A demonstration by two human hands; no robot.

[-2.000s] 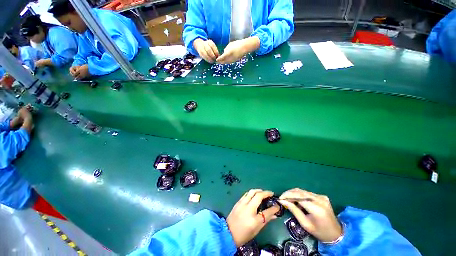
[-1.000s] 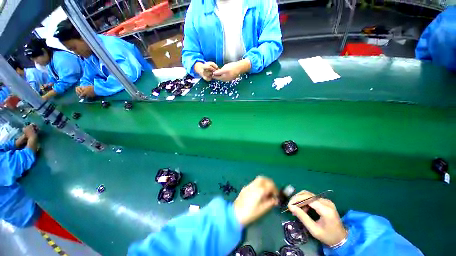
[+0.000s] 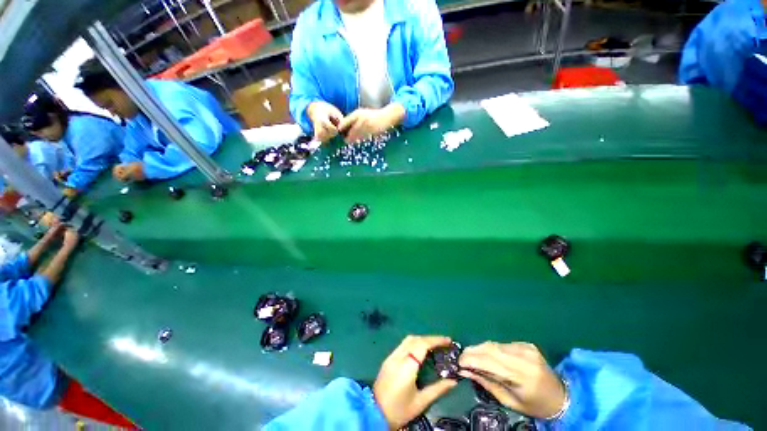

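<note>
A black device housing (image 3: 446, 359) is held above the near bench between my hands. My left hand (image 3: 405, 383) grips its left side between thumb and fingers. My right hand (image 3: 515, 377) is at its right side with the thin tweezers (image 3: 488, 376), mostly hidden by the fingers, pointing at the housing. More black housings (image 3: 488, 418) lie just below my hands, cut off by the lower edge. A heap of tiny black parts (image 3: 375, 317) lies left of my hands. A pale square piece (image 3: 322, 359) and a cluster of black housings (image 3: 276, 308) lie further left.
The green belt (image 3: 454, 210) crosses ahead, carrying a housing with a white piece (image 3: 555, 247) and others (image 3: 358, 212). A worker opposite (image 3: 370, 67) handles small parts beside a white sheet (image 3: 515, 114). Other workers sit at left. A metal post (image 3: 160, 105) stands at left.
My left hand has come back from the belt side and holds a housing again. My right hand has brought the tweezers to it. A housing with a white piece now lies on the belt, right of centre.
</note>
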